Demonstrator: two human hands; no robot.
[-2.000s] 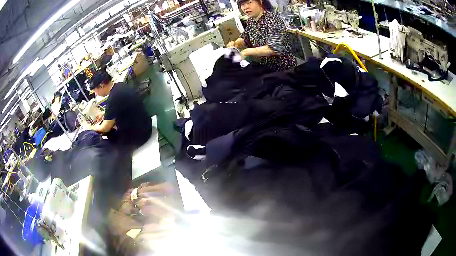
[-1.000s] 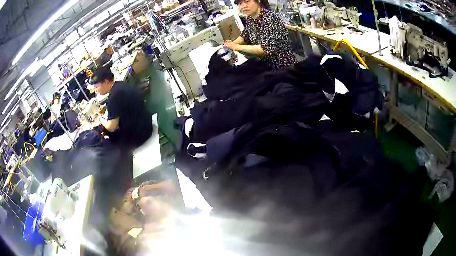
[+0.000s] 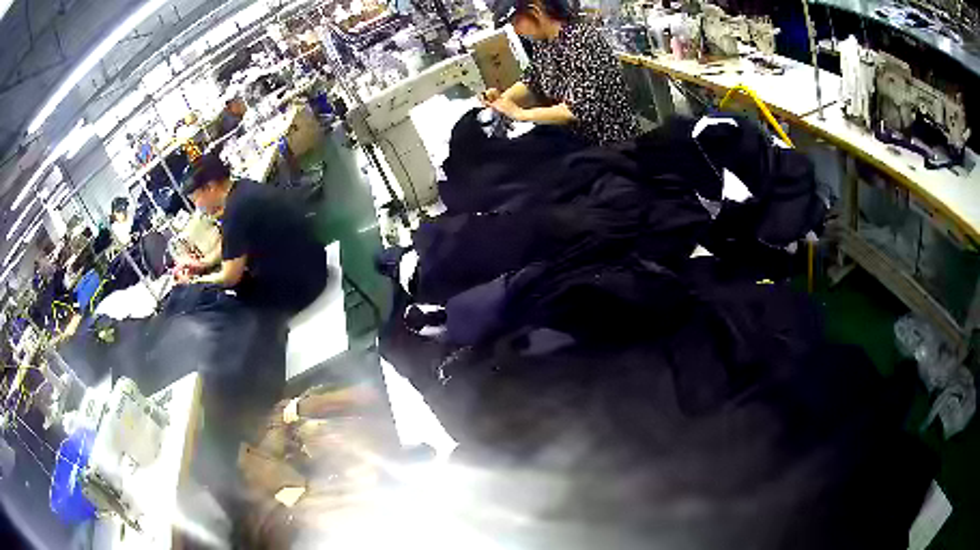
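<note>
A huge loose heap of dark garments (image 3: 602,279) lies right in front of me, with white patches at its upper right and left edge. Neither of my hands shows. A bright glare washes out the bottom middle, so what lies there is hidden. Brown garment bundles (image 3: 322,430) with small pale tags lie left of the heap, partly in the glare. A white board (image 3: 412,414) shows between the bundles and the heap.
A person in a patterned top (image 3: 586,75) stands behind the heap, hands at its far edge. A person in black (image 3: 269,242) sits at left. Sewing machines (image 3: 908,107) stand on the right table (image 3: 731,81). A blue bin (image 3: 71,473) and yellow bar (image 3: 763,107) also show.
The person behind the heap has lowered the head towards the cloth and shifted the hands. The seated person's hands and head have moved slightly. The heap looks the same.
</note>
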